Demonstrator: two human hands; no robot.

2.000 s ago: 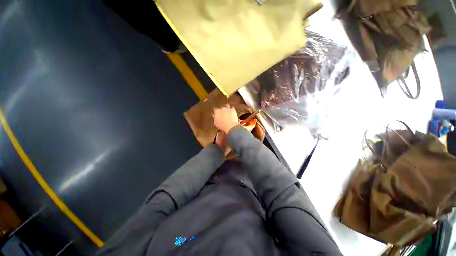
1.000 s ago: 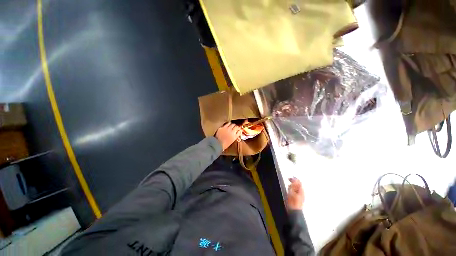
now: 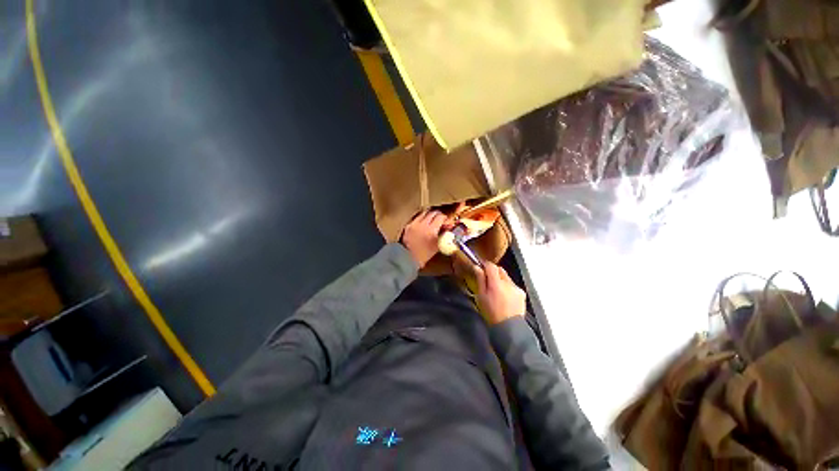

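A brown handbag [image 3: 396, 189] lies open at my lap, against the edge of the white table. Orange material [image 3: 480, 222] shows inside its mouth. A narrow yellow-tan strip [image 3: 488, 202] sticks out of the opening toward the table. My left hand [image 3: 423, 236] holds the bag at its mouth; what its fingers pinch is hidden. My right hand [image 3: 499, 292] is closed on a small tool [image 3: 469, 252] with a dark shaft and a pale rounded end. The pale end is at the bag's opening, beside my left fingers.
A large yellow-khaki panel [image 3: 515, 64] overhangs the bag's far side. A shiny clear plastic bag [image 3: 607, 156] with dark brown contents lies on the white table [image 3: 589, 304]. Brown bags [image 3: 736, 396] are heaped at the right, with more at the upper right. Boxes [image 3: 28, 267] stand at the far left.
My right hand has moved from the table to the bag and now holds the small tool. Earlier, both hands were together at the bag's mouth. My left hand stays at the opening.
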